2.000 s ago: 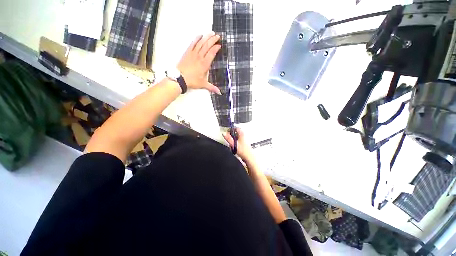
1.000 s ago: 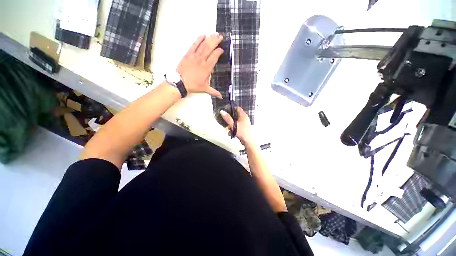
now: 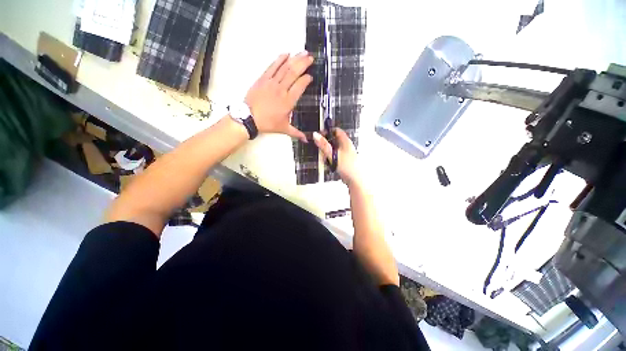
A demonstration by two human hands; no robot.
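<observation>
A long black, grey and white plaid strip [image 3: 348, 62] lies on the white table, running away from me, split lengthwise along its lower part. My left hand [image 3: 280, 96] lies flat, fingers spread, on its left edge. My right hand [image 3: 341, 152] holds dark-handled fabric shears [image 3: 327, 103] near the strip's near end. The long silver blades point away from me, along the line between the two sides of the strip. How far the cut runs is too blurred to tell.
The cutting machine [image 3: 580, 130] stands at right on its grey base plate [image 3: 429, 96]. Plaid panels [image 3: 180, 41], a white pattern piece [image 3: 106, 22] and a dark block on brown card [image 3: 56, 72] lie at left. Scraps [image 3: 96, 154] and a green sack [image 3: 24, 130] are below the table edge.
My right hand and the shears have moved away from me along the strip, and the near end has parted. My left hand still presses on the cloth. The view has shifted slightly.
</observation>
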